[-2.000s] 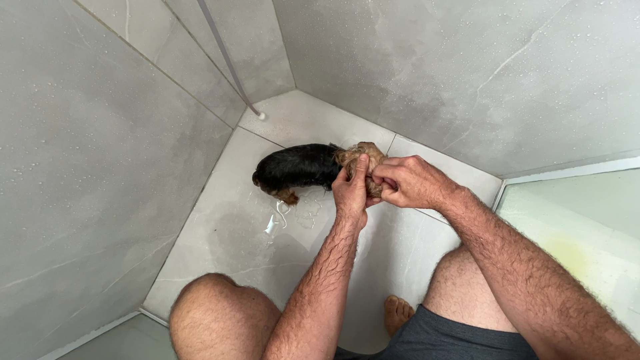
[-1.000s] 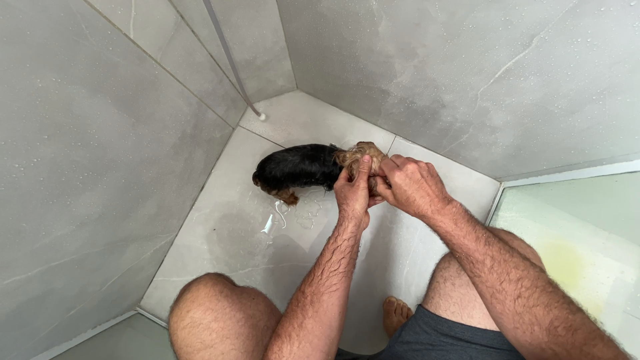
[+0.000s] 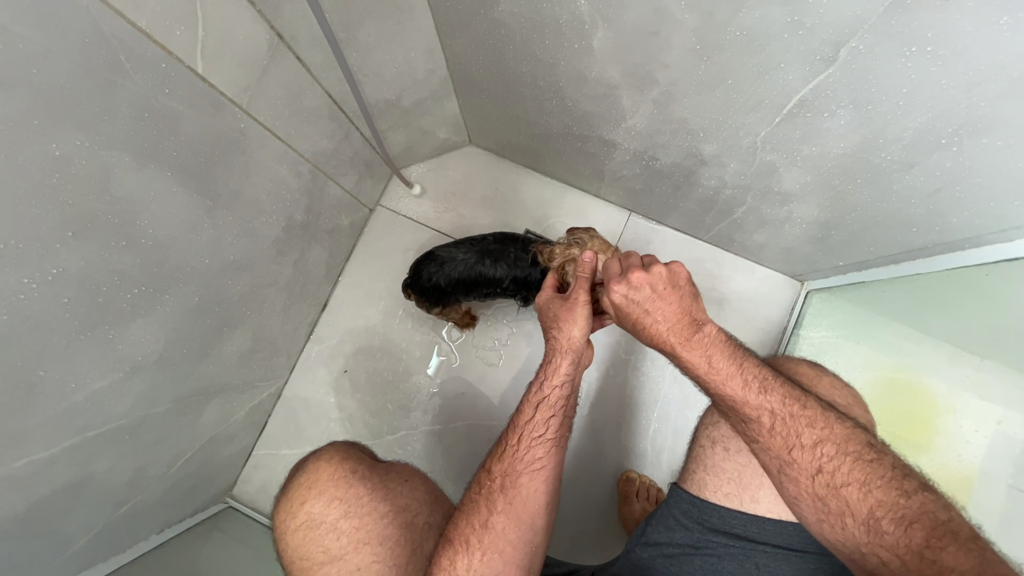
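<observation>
A small wet dog (image 3: 480, 268) with a black back and tan head and legs stands on the tiled shower floor, its head at the right. My left hand (image 3: 566, 308) holds the near side of its head, the thumb pointing up over the tan fur. Against the right side of the head is my right hand (image 3: 652, 296), its fingers curled in at the face. Whether those fingers pinch fur or something else is hidden. The dog's muzzle and eyes are covered by my hands.
Grey marbled walls (image 3: 640, 104) with water drops meet in a corner behind the dog. A grey shower hose (image 3: 352, 84) hangs to the floor there. Puddled water (image 3: 492, 340) lies near the dog's legs. Glass panels (image 3: 904, 360) border the floor; my knees and a bare foot (image 3: 638, 498) are close.
My right hand has shifted slightly at the dog's head, its knuckles now turned more upward than two seconds ago. My left hand and the dog's body have stayed in about the same place.
</observation>
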